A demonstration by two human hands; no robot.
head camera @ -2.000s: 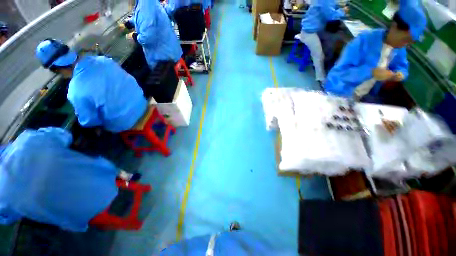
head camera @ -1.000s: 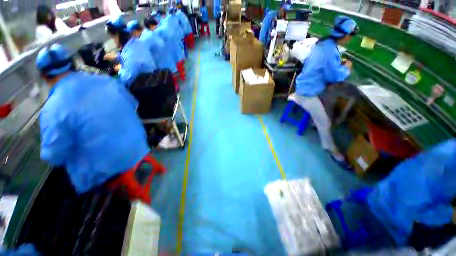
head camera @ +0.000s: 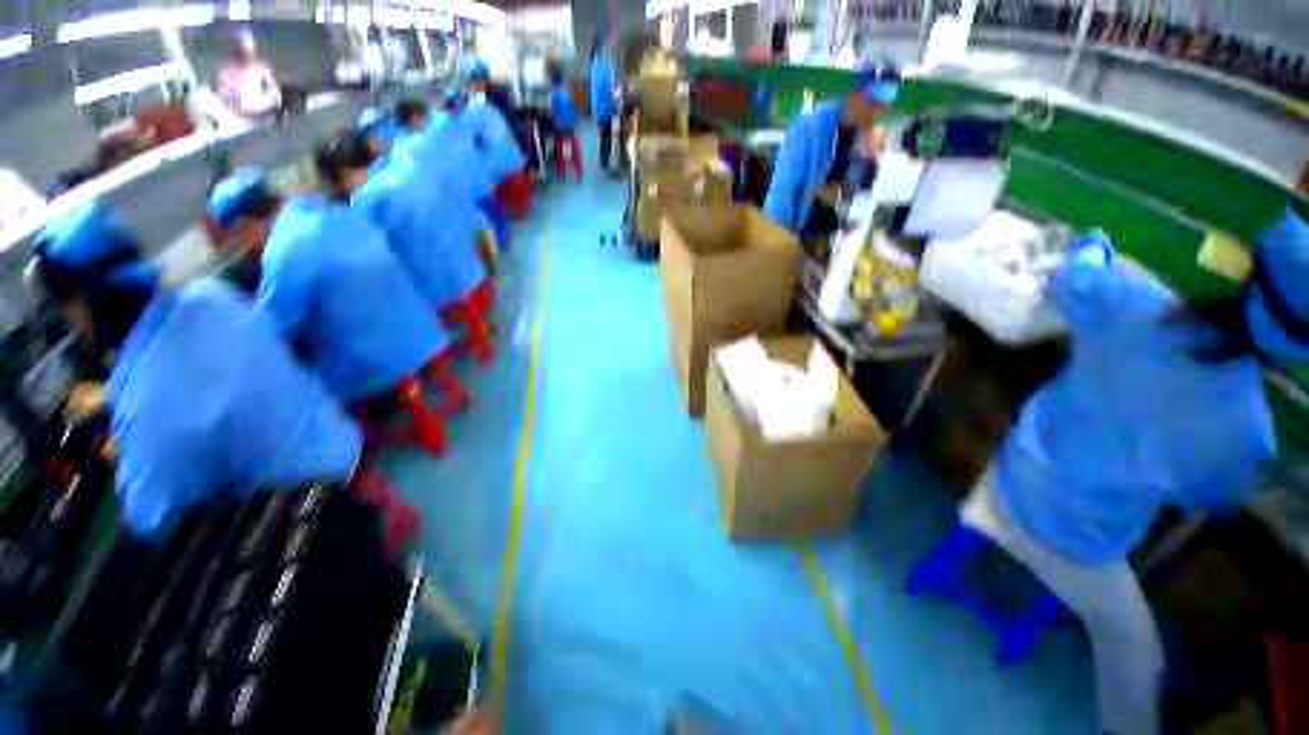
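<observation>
A small blurred skin-coloured patch, perhaps my left hand (head camera: 471, 722), is cut off by the bottom edge; its fingers cannot be made out. My right hand is not in view. The nearest things are black stacked trays or parts (head camera: 216, 618) at the lower left, in rows with pale streaks, on what looks like a cart. An open brown carton (head camera: 794, 481) with white sheets or bags inside stands right of the aisle. A taller open carton (head camera: 732, 280) stands behind it.
Seated workers in blue (head camera: 237, 402) line the left bench on red stools. A worker (head camera: 1113, 417) sits on a blue stool (head camera: 991, 582) at right. A side table (head camera: 876, 338) holds yellow items. The blue aisle floor (head camera: 617, 574) runs ahead between yellow lines.
The view has moved forward along the aisle and tilted up. The cartons are nearer. The white-covered stack at right has left the view, and black trays fill the lower left.
</observation>
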